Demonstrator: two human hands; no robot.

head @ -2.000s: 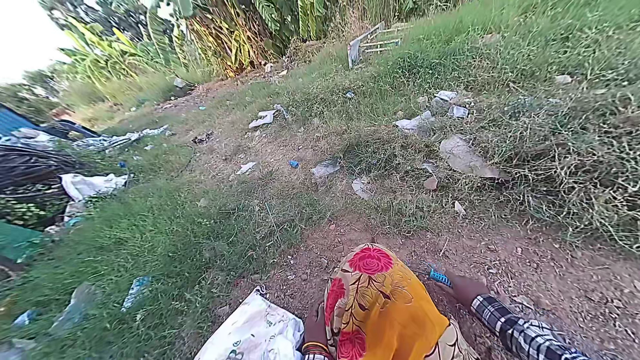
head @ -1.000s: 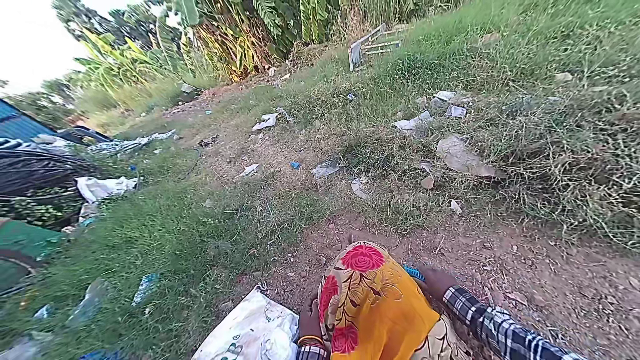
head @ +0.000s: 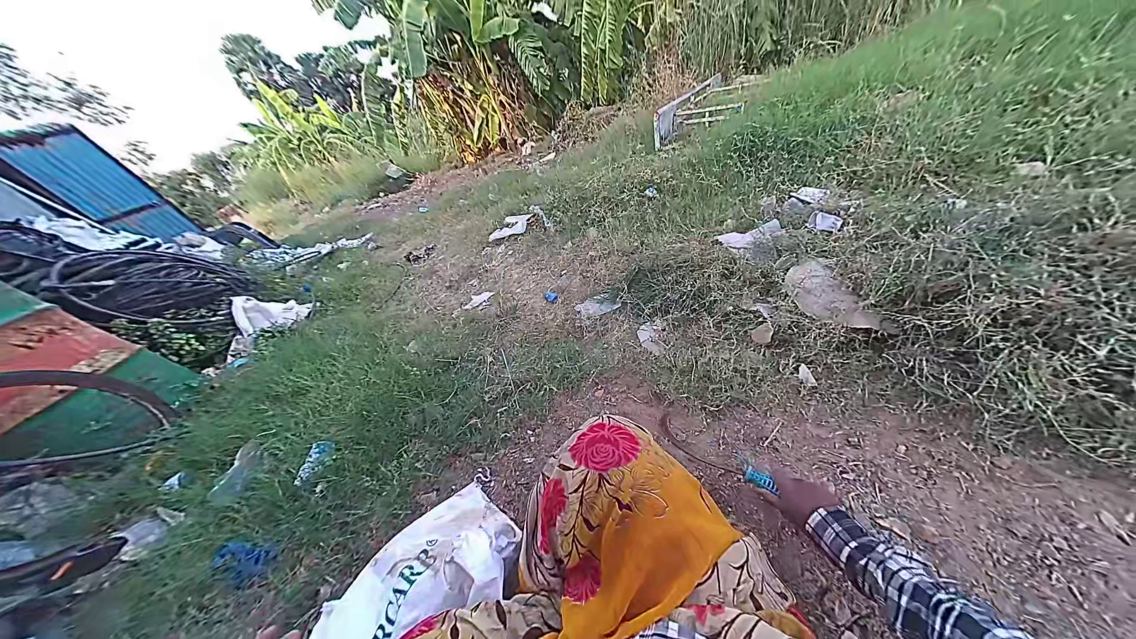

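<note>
My right hand (head: 797, 497) is closed around the blue handle of a sickle (head: 701, 454). Its thin curved blade lies over bare soil and points to the left. Flowered yellow, beige and red cloth (head: 657, 515) covers my knees, just left of that hand. Beside the cloth rests a white woven sack (head: 444, 550) with printed lettering. At the bottom edge, left of the sack, a small bit of what looks like my left hand (head: 280, 632) shows; its fingers and anything in them are hidden.
Grass and scattered plastic litter (head: 596, 306) lie ahead. Coiled black pipe (head: 146, 282), a painted panel (head: 75, 382) and a blue corrugated sheet (head: 98, 173) stand left. A flat stone (head: 825, 295) and dry weeds are at right, a pale frame (head: 688, 111) upslope.
My left hand has left its place between the sack and the cloth and moved to the bottom edge. The sickle's blade now shows beyond my right hand.
</note>
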